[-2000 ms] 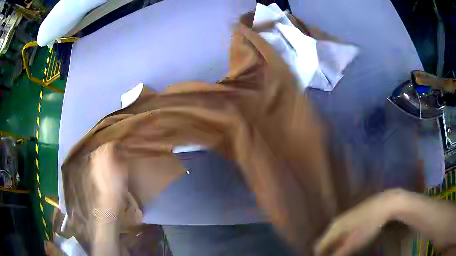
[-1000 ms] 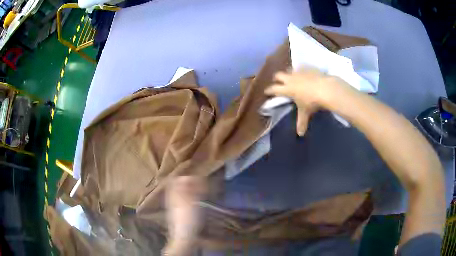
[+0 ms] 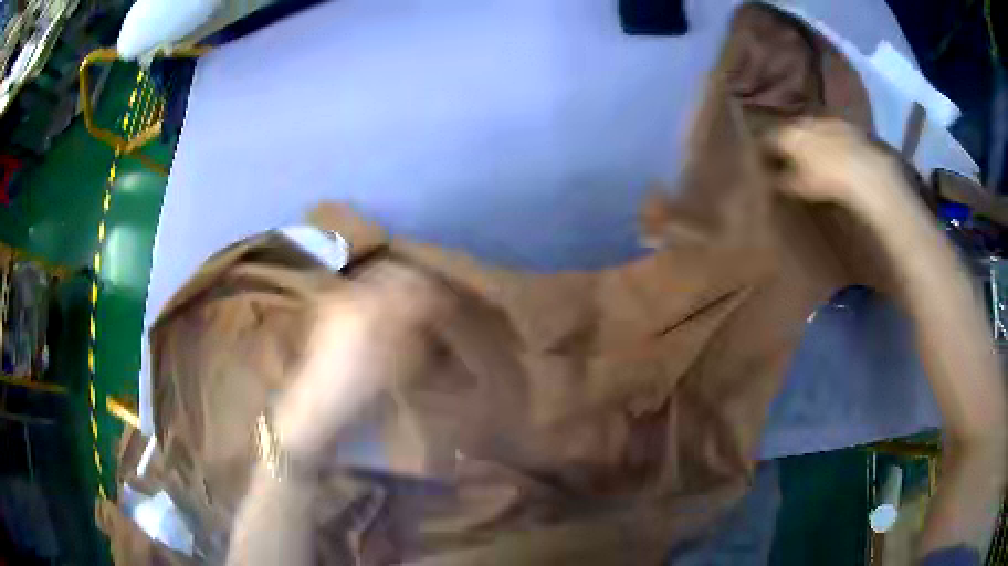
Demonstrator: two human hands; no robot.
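A brown garment (image 3: 597, 332) lies spread and creased across the ironing table (image 3: 442, 122), its narrower part reaching to the upper right. White pieces show at its left part (image 3: 315, 243) and beyond its upper right edge (image 3: 915, 86). My left hand (image 3: 387, 321) is strongly blurred over the left part of the garment; its fingers cannot be made out. My right hand (image 3: 823, 160) is at the upper right part, fingers curled on the brown cloth and gripping it. The fingertips are partly hidden in the folds.
A dark block (image 3: 652, 16) lies at the far table edge. The iron (image 3: 959, 216) is partly visible at the right edge. Brown cloth with a white bit (image 3: 160, 517) hangs at the lower left. A white padded arm (image 3: 166, 24) and a yellow rack (image 3: 100, 105) stand beyond the left side.
The garment is now spread wider across the table, covering the middle and upper right. My right hand has moved right and up slightly, from over the white pieces; my left hand has moved up.
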